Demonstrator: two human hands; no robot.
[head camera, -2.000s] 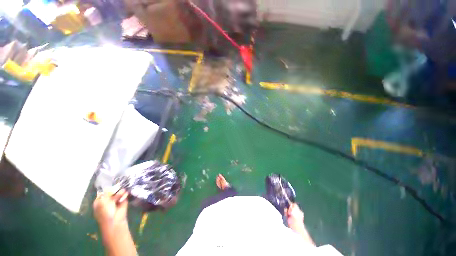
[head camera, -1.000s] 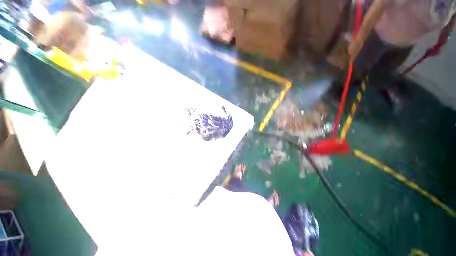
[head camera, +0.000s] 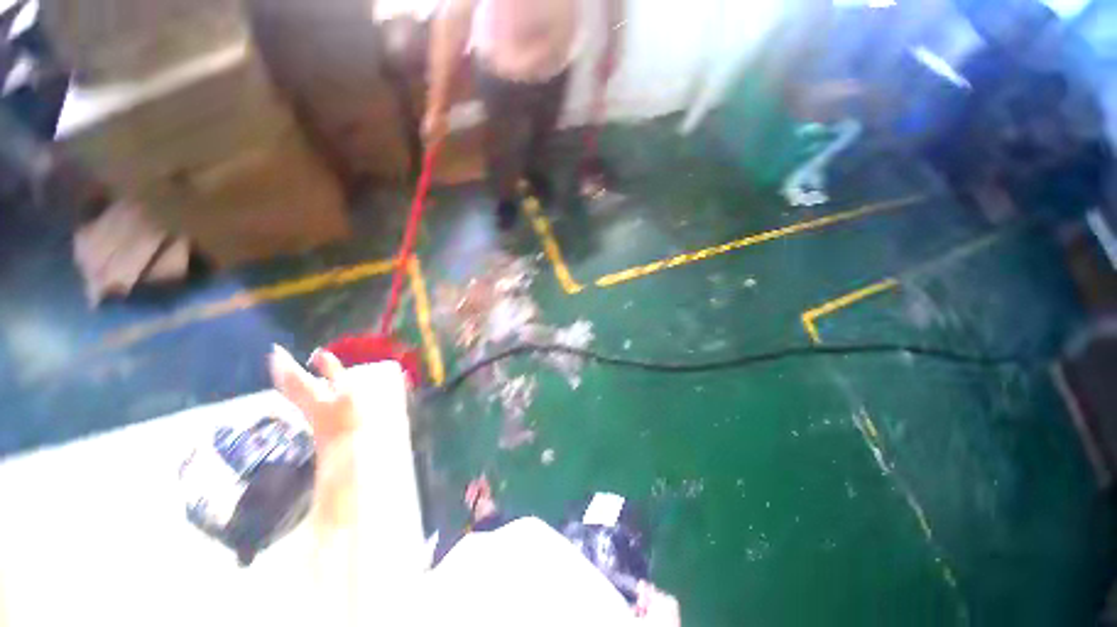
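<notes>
A black wrapped parcel (head camera: 254, 480) with a white label lies on the white table (head camera: 86, 508) at lower left. My left hand (head camera: 321, 398) is raised over the table just right of this parcel, fingers apart and empty. A second black parcel (head camera: 616, 551) with a white label shows beside my body at the bottom. My right hand (head camera: 658, 605) is at its lower end, small and partly cut off by the bottom edge, and grips it. The picture is blurred and overexposed on the table.
A person (head camera: 527, 55) stands ahead with a red long-handled tool (head camera: 374, 355), its red head by the table corner. Brown cartons (head camera: 245, 196) stand upper left. Litter (head camera: 496, 312) and a black cable (head camera: 686, 365) lie on the green floor. Blue and green items are upper right.
The left parcel was in my left hand beside the table and now lies on it; that hand is empty. The view has swung right since one second ago. My right hand still has its parcel.
</notes>
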